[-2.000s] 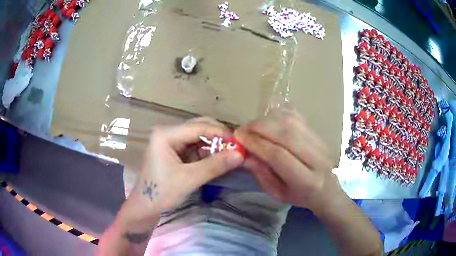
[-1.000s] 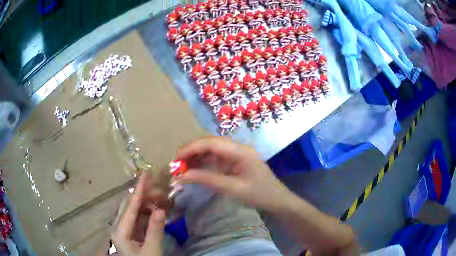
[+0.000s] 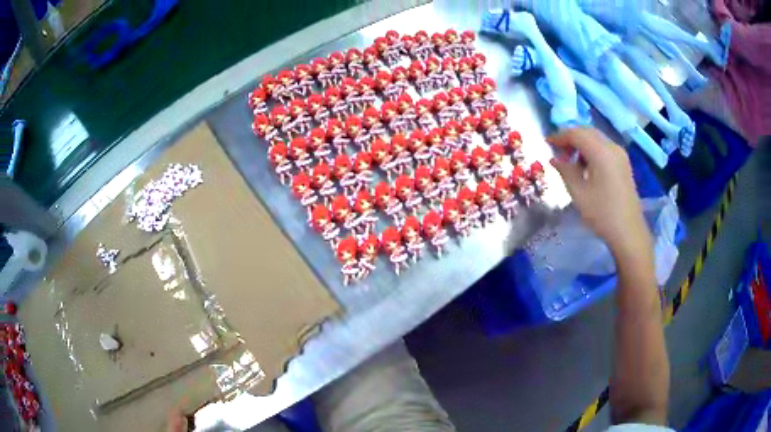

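Finished red-headed figurines [image 3: 397,152] stand in tight rows on the metal table. My right hand [image 3: 596,181] is just beyond the right end of these rows, fingers bent downward; whether it holds anything cannot be told. Only a bit of my left hand [image 3: 179,423] shows, cut off by the bottom edge near the torn edge of the cardboard mat [image 3: 245,245]. Small white-and-pink parts lie in a pile [image 3: 165,196] on the mat, with a smaller cluster [image 3: 106,256] nearby. A small whitish glue pot [image 3: 110,342] sits mid-mat.
More red figurines [image 3: 17,363] lie at the far left edge. Light-blue sleeves [image 3: 604,63] lie at the table's far right. A blue bin with clear liner [image 3: 571,278] is below the table edge. A green conveyor [image 3: 127,93] runs behind. Part of a person in pink [image 3: 748,76] is at upper right.
The view has shifted further toward the rows. My right hand has moved from the cardboard edge, where it held a figurine, to the rows' right end. My left hand has dropped almost out of view.
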